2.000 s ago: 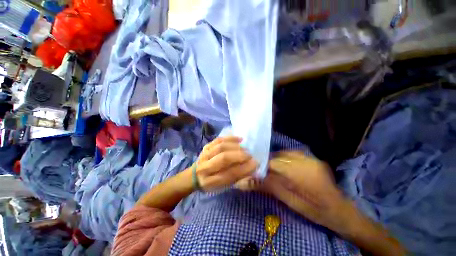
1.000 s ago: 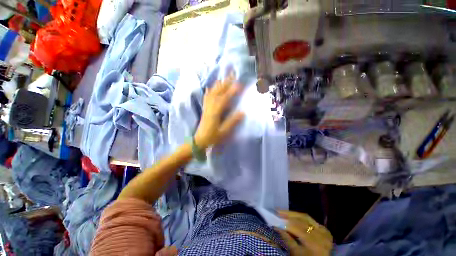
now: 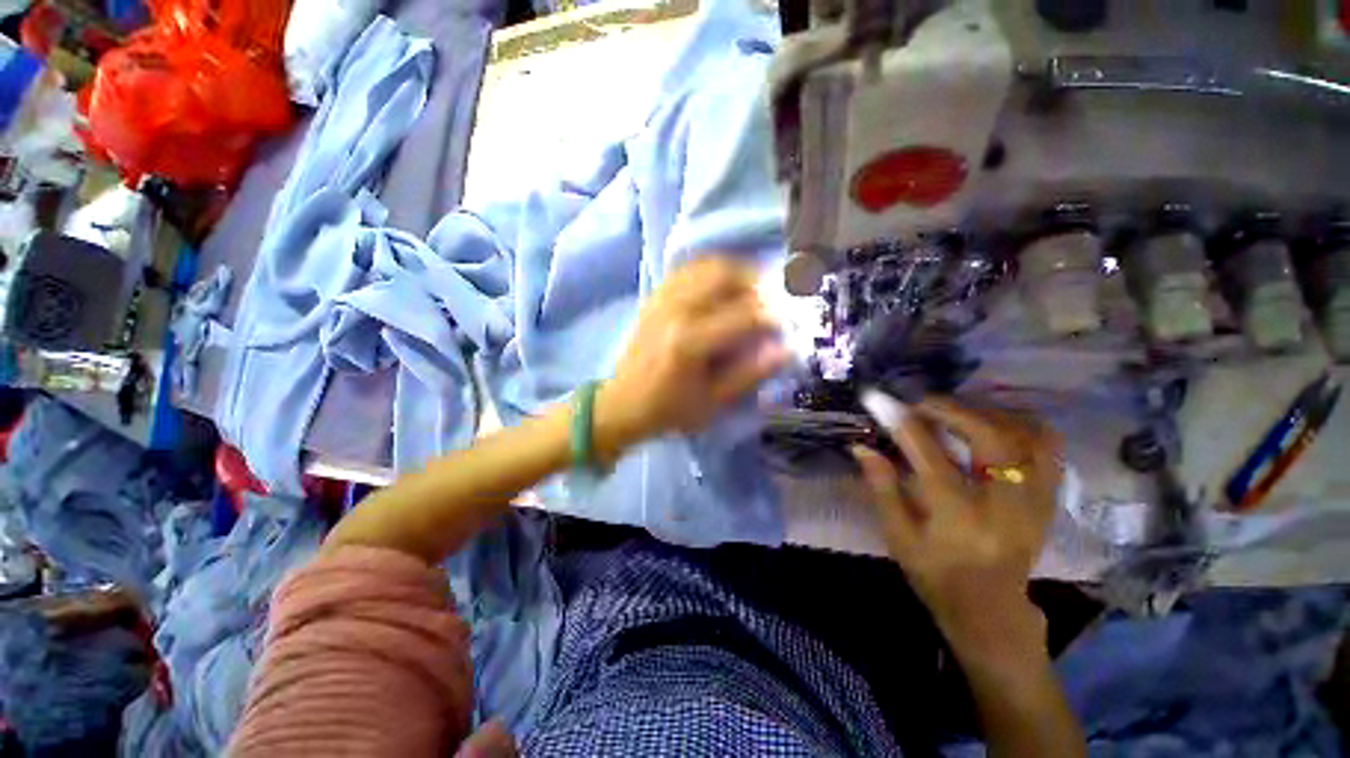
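Note:
The light blue garment piece [image 3: 592, 296] lies on the machine table, with its right side beside the needle area. My left hand [image 3: 703, 348], blurred and with curled fingers, is over its right part just left of the brightly lit needle area [image 3: 819, 341]. Whether it pinches the fabric cannot be told. My right hand [image 3: 962, 489] is right of the fabric, below the needle area, with thumb and index finger apart. A small whitish thing shows at the index fingertip; what it is cannot be told. The grey-white overlock machine [image 3: 1066, 119] stands above the right hand.
Pale blue strips [image 3: 356, 296] lie on grey cloth at the left. A red-orange bag [image 3: 185, 96] is upper left. Blue heaps lie lower left [image 3: 252, 607] and lower right [image 3: 1214, 674]. Dark trimmings [image 3: 1162, 518] and a blue and orange tool [image 3: 1281, 444] lie at the right.
My right hand has moved up from the fabric's lower edge to beside the needle area. My left hand has moved right and curled its fingers. The fabric no longer hangs over my lap.

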